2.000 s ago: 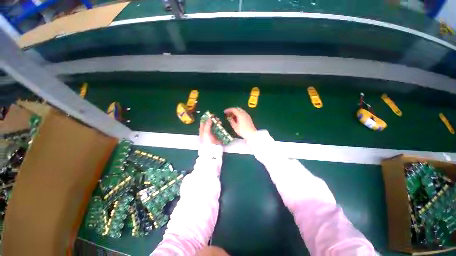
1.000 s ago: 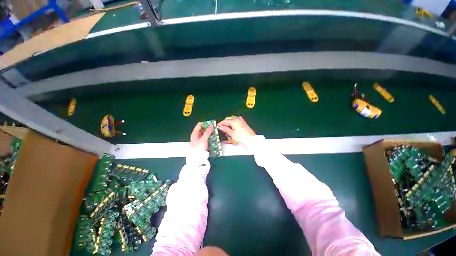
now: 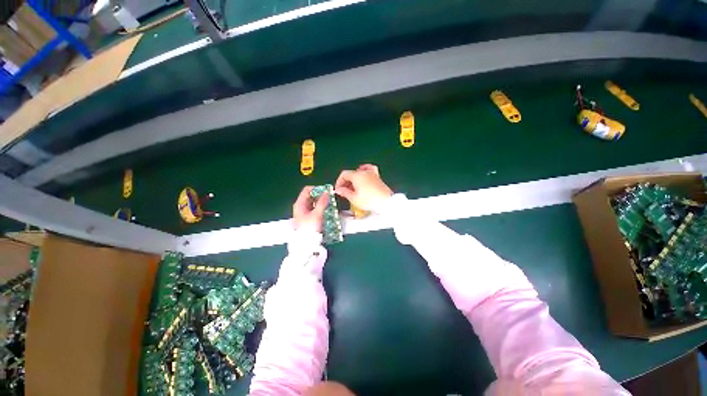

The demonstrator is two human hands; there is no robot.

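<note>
My left hand holds a green circuit board strip upright above the pale belt edge rail. My right hand is at the strip's upper right edge, its fingers pinched there; what they grip is hidden. A small yellow part shows under my right hand, mostly covered by it. I cannot tell whether it is held or how it is attached.
Yellow car-shaped shells and wired yellow units lie along the green belt beyond the rail. A pile of PCB panels and a large carton are at left. A small carton of boards is at right.
The yellow unit near my left hand two seconds ago is gone from that belt spot. The strip has turned upright, and my right hand has come against it. The view has tilted.
</note>
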